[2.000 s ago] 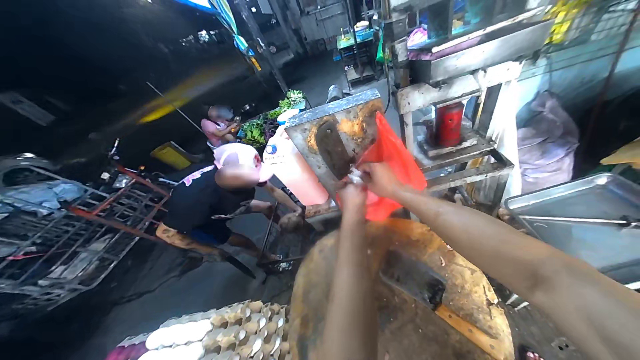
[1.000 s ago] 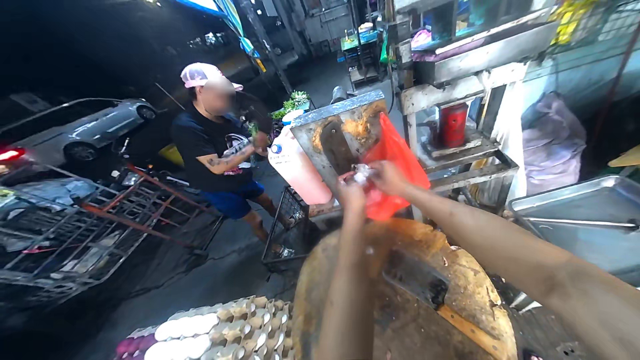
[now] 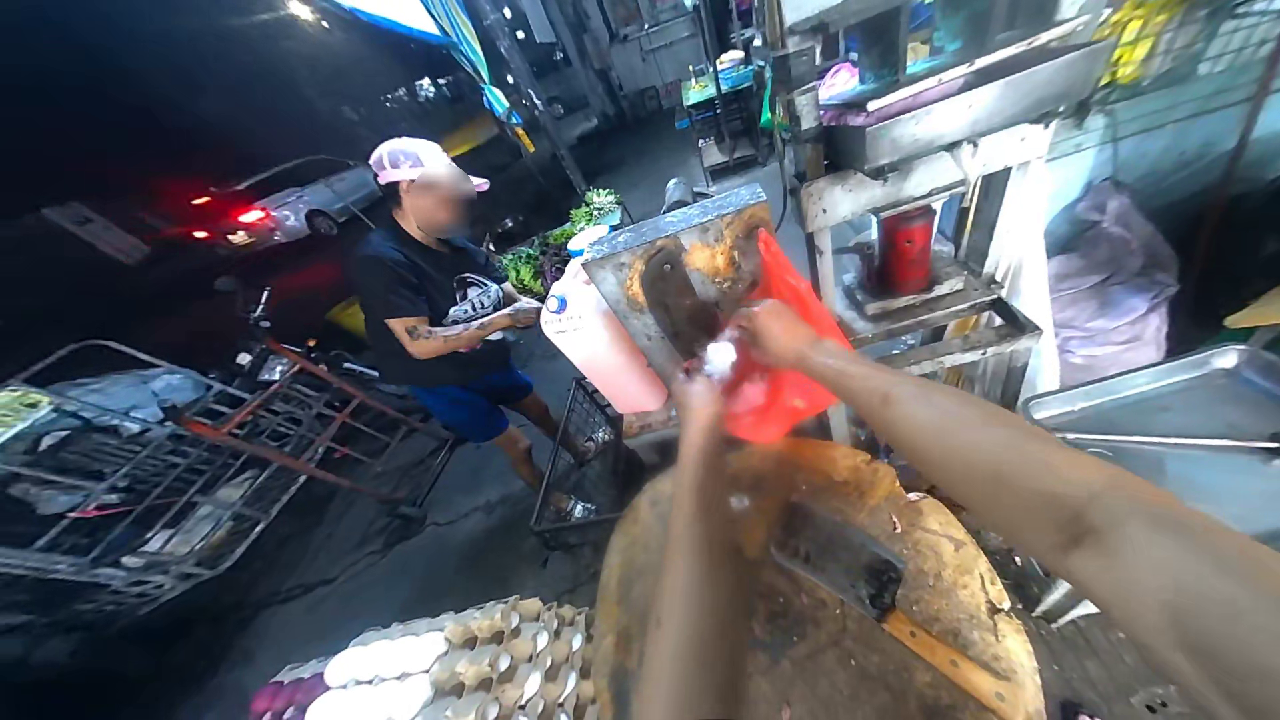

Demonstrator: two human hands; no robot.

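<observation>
Both my hands meet above the far edge of a round wooden chopping block (image 3: pixel 960 560). My right hand (image 3: pixel 775 335) is closed on the top of a red plastic bag (image 3: pixel 785 400), which hangs below it. My left hand (image 3: pixel 700 385) is beside it, near a small whitish thing (image 3: pixel 720 358) between the hands; blur hides what it is and whether the fingers grip it. A cleaver with a wooden handle (image 3: pixel 945 660) lies on the block. Just behind the hands stands a stained metal panel (image 3: pixel 665 260).
Left of the panel is a jug of pink liquid (image 3: pixel 600 345), with a person in a cap (image 3: pixel 430 290) beyond. Egg trays (image 3: pixel 500 650) lie at the lower left, a metal cart (image 3: pixel 150 480) at the far left. Metal trays (image 3: pixel 1180 400) and a shelf with a red canister (image 3: pixel 905 250) are at right.
The person beyond the jug was bent down two seconds ago and now stands upright. My hands stay close together at the red bag. A car is now in view in the left background.
</observation>
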